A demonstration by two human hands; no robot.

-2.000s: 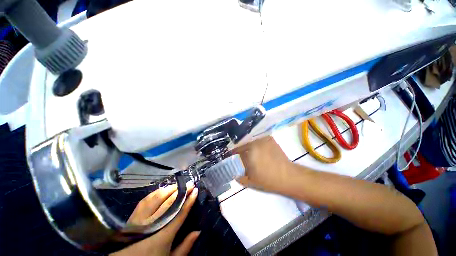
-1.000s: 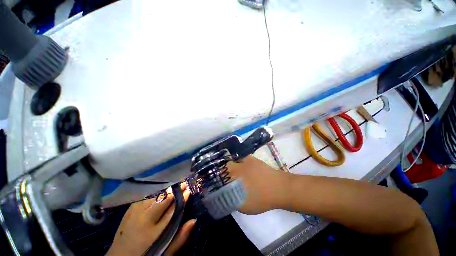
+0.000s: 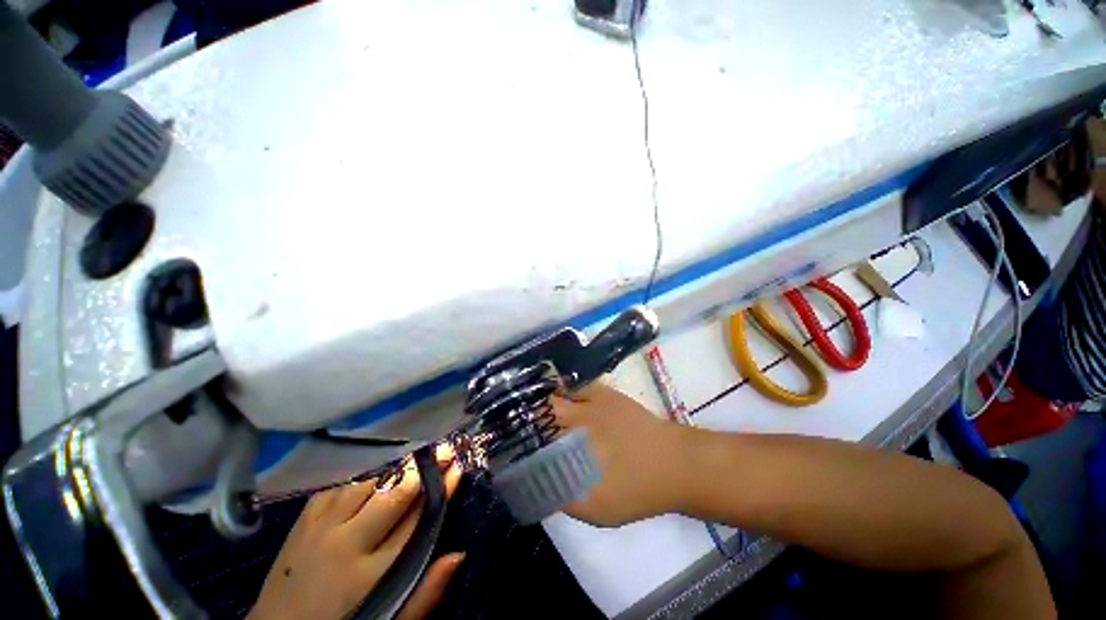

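Note:
The white sewing machine head point(image 3: 425, 182) fills the middle of the view. Dark pinstriped cloth point(image 3: 509, 569) lies under its left end. My left hand point(image 3: 346, 533) lies on the cloth, its fingertips close to the needle area and partly hidden by the machine's metal parts. My right hand point(image 3: 613, 460) is behind the ribbed tension knob point(image 3: 548, 476); its fingers are hidden by the knob and the machine head. I cannot tell whether either hand grips the cloth. The needle and presser foot are hidden.
Scissors with a yellow-orange handle point(image 3: 776, 357) and a red handle point(image 3: 834, 325) lie right of my right hand. A thin pinkish tool point(image 3: 666, 385) lies beside them. A white cable point(image 3: 1002, 303) loops at the table's right. A scale runs along the table's front edge point(image 3: 691, 596).
Against two seconds ago, the view has shifted, and the machine's left end appears further left and lower. The thin pinkish tool now shows. Both hands stay near the needle area.

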